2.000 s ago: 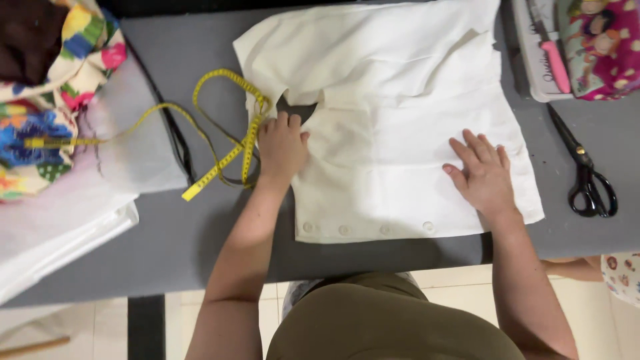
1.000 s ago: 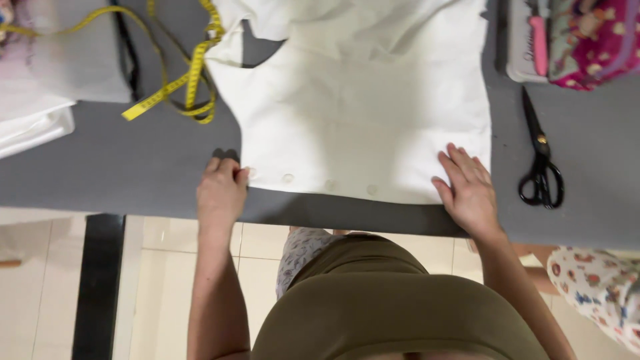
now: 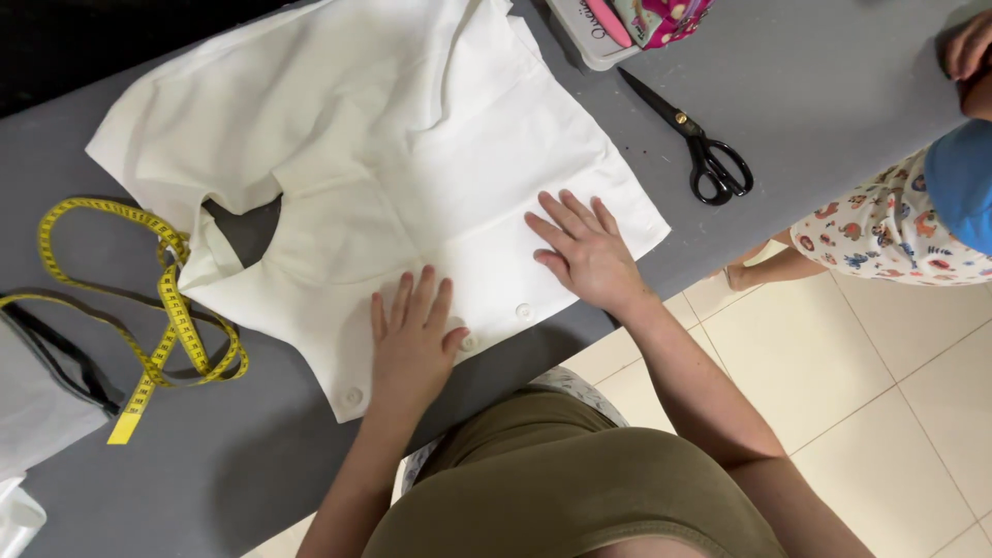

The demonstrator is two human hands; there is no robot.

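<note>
A white buttoned garment (image 3: 480, 178) lies spread on the grey table, its buttoned edge running near the table's front edge. My left hand (image 3: 415, 349) rests flat on its lower part, fingers apart, the thumb beside a white button (image 3: 467, 342). Further right, my right hand (image 3: 593, 252) lies on the cloth with spread fingers, close to the garment's lower right corner. Neither hand grips the fabric. Through the garment's dark opening (image 3: 248, 230) the grey surface shows. A looped yellow tape measure (image 3: 178, 310) touches the garment's left side.
Black-handled scissors (image 3: 701, 147) lie to the right on the grey table (image 3: 821, 101). Behind them are a clear plastic box (image 3: 589, 46) and a patterned pouch (image 3: 666, 19). Another person's hand (image 3: 969, 46) is at the far right. Grey material with a black edge (image 3: 46, 387) lies at left.
My left hand has moved from the garment's lower left corner onto the cloth beside the buttons. My right hand is still on the garment's right part. The view has turned.
</note>
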